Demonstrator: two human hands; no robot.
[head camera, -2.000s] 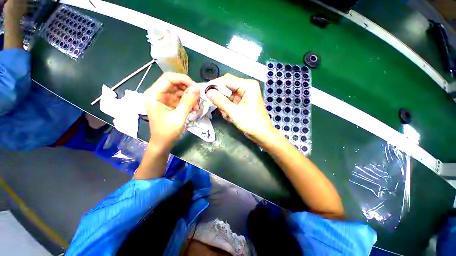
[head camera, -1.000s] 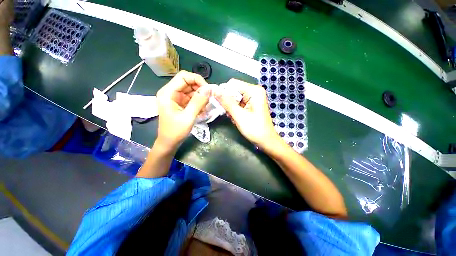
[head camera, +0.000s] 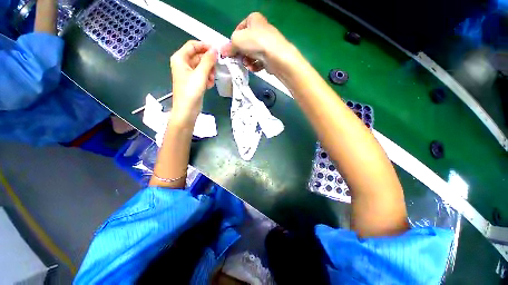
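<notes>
My left hand (head camera: 194, 69) and my right hand (head camera: 253, 47) are raised close together near the white rail. The fingers of both pinch the top end of a white wiping cloth (head camera: 245, 111), which hangs down over the bench with dark marks on it. Whether a small part is inside the cloth cannot be seen. The solvent bottle (head camera: 224, 84) stands behind the cloth, mostly hidden. A black round housing (head camera: 267, 98) lies on the bench beside the cloth. The parts tray (head camera: 328, 179) is partly covered by my right forearm.
A second white cloth (head camera: 205, 126) and a thin stick (head camera: 151, 103) lie at left. Another tray (head camera: 114, 28) is far left, near another person's sleeve (head camera: 33, 72). Black housings (head camera: 338, 76) are spaced on the green belt (head camera: 390, 106) beyond the white rail (head camera: 409, 160). Clear plastic lies at right.
Both hands have moved up and away toward the rail. The cloth, bunched between the fingers before, now hangs down long. The view has shifted, and my right forearm now crosses the tray.
</notes>
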